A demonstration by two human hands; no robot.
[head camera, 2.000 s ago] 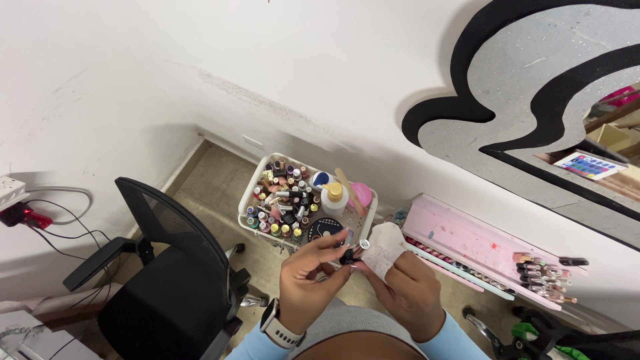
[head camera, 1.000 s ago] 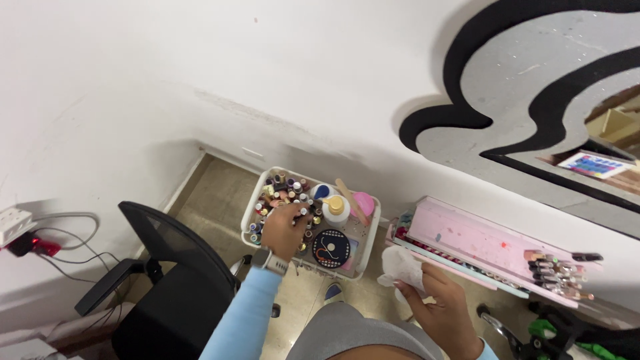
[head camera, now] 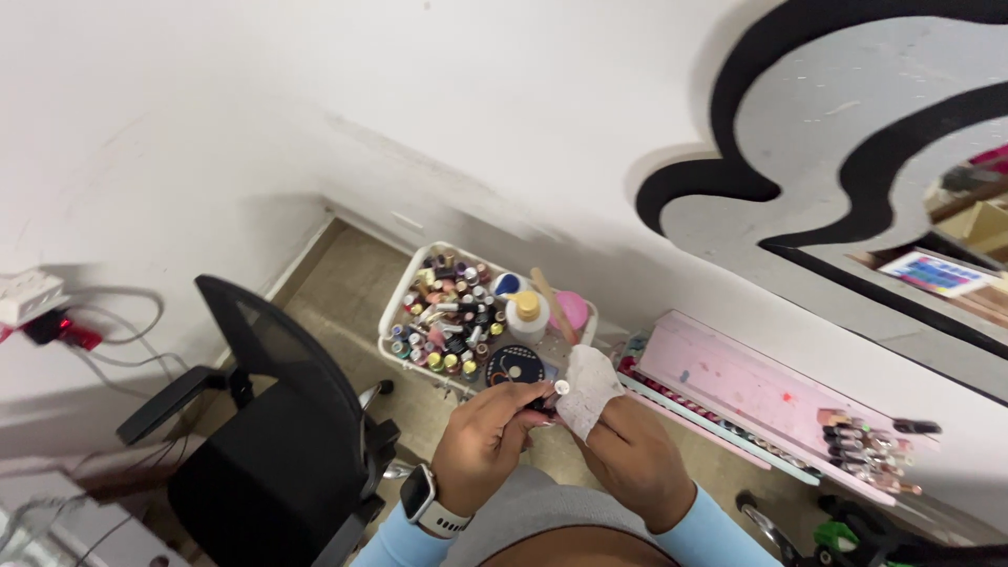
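Observation:
My left hand [head camera: 492,437], with a smartwatch at its wrist, pinches a small bottle [head camera: 561,388] with a pale round top, likely nail polish, partly hidden by fingers. My right hand [head camera: 636,453] holds a white wipe [head camera: 589,390] against that bottle. Just beyond both hands stands a white tray trolley [head camera: 383,319] crowded with nail polish bottles [head camera: 449,315]. On its other side are a white bottle with a yellow pump [head camera: 527,313], a pink round item [head camera: 570,309], a wooden stick [head camera: 554,303] and a dark round disc with small studs [head camera: 514,368].
A black mesh office chair [head camera: 276,441] stands at the left, near a wall socket with cables [head camera: 35,295]. At the right a pink shelf unit [head camera: 732,386] bears more polish bottles [head camera: 866,449]. A black-edged decorated mirror frame [head camera: 795,142] covers the upper right wall.
My left hand was among the polish bottles in the trolley one second ago; it has come back toward my body with a bottle and meets the wipe in my right hand.

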